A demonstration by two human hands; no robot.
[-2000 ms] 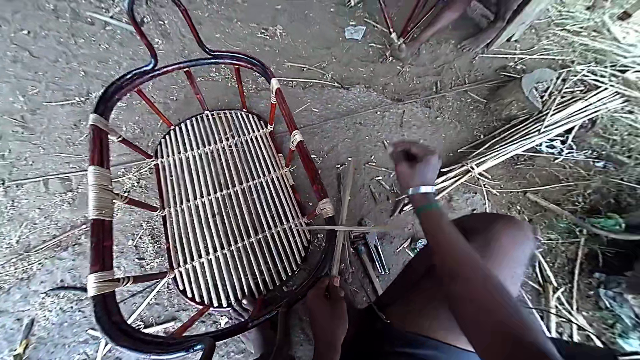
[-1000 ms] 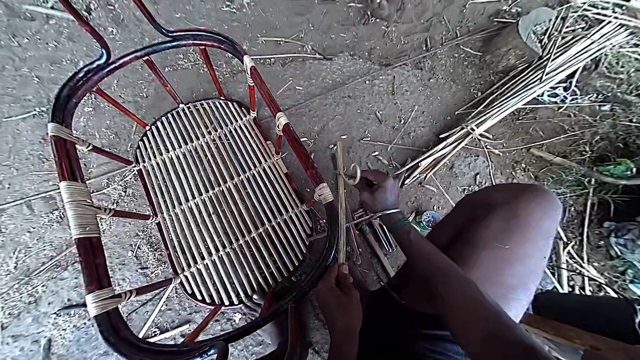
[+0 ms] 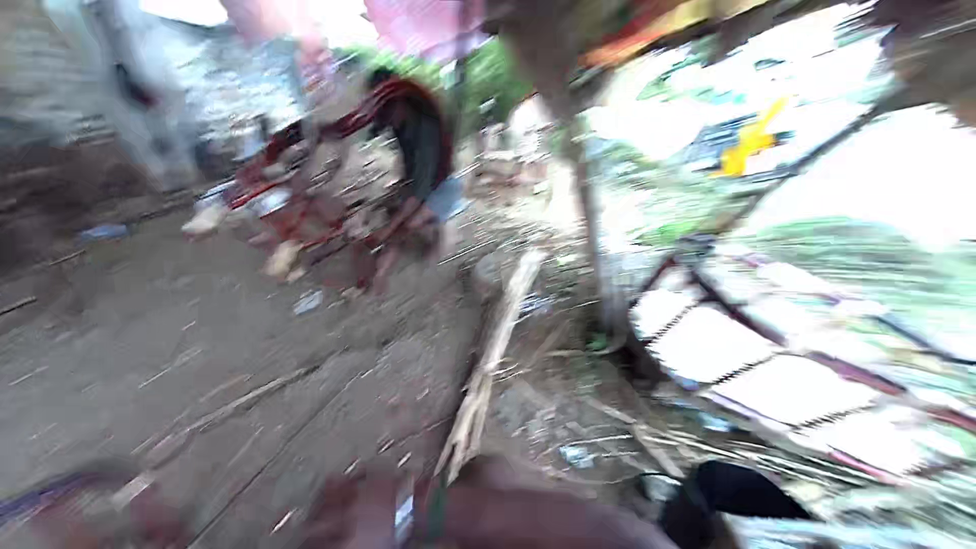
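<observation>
The picture is heavily blurred. My right hand (image 3: 343, 503) is at the bottom edge, with a pale bracelet and a green band at the wrist; its fingers and anything in them cannot be made out. A brownish blur at the lower left may be my left hand, but its shape and hold are unclear. Beside it, part of a dark curved rim (image 3: 46, 492) shows at the bottom left corner. A bundle of pale split canes (image 3: 496, 343) lies on the ground beyond my right wrist.
A person bends beside a red-framed piece (image 3: 343, 126) at the upper left. A post (image 3: 591, 229) stands right of the canes. Dark-framed furniture with pale panels (image 3: 751, 366) is at the right. Sticks and scraps litter the dirt ground (image 3: 229, 335).
The view has swung up strongly, bringing the surroundings in. The slatted seat seen before is out of view. My right hand, earlier near the upright strips, is now a blur at the bottom edge.
</observation>
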